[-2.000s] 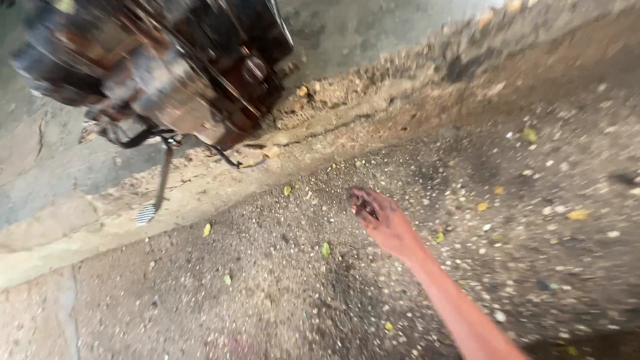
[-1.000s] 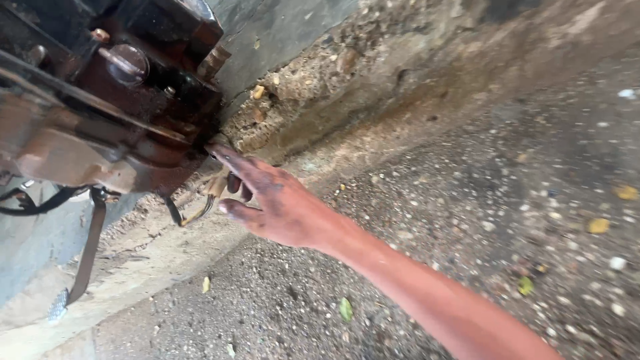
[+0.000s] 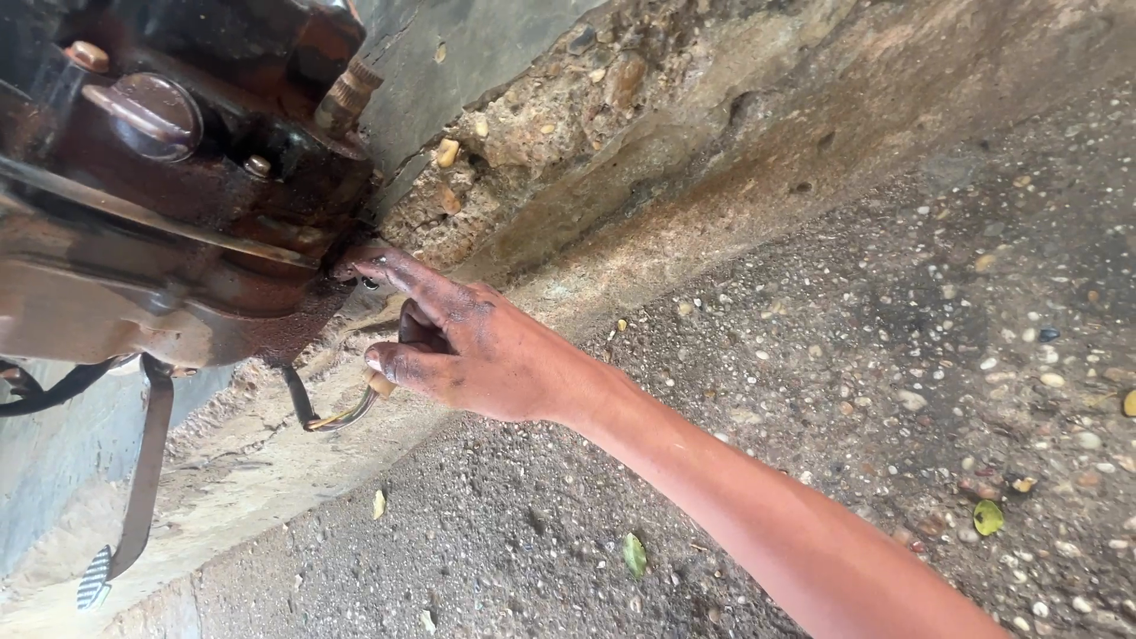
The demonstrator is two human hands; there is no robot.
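Observation:
My right hand (image 3: 453,342), smudged with dark grease, reaches in from the lower right. Its extended index finger touches the lower right corner of a dark, oily engine (image 3: 204,213). The thumb stands apart below, and the other fingers are curled and partly hidden. No held object shows in it. At the fingertip is a small, dark, shiny spot that I cannot make out. Close beside the thumb is a tan connector (image 3: 380,383) on a cable of several thin wires (image 3: 342,419) from the engine's underside. A filler cap (image 3: 155,115) sits on the engine's side. My left hand is out of view.
A metal pedal lever (image 3: 146,479) with a ribbed end juts down from the engine, beside a black hose (image 3: 67,390). The engine rests on a grey concrete slab (image 3: 461,44) with a broken, stony edge (image 3: 568,133). Pebbled ground (image 3: 754,373) with scattered leaves lies alongside.
My right hand was over the pebbled ground two seconds ago, apart from the engine; it has moved to the engine's lower corner. The view has moved closer to the engine.

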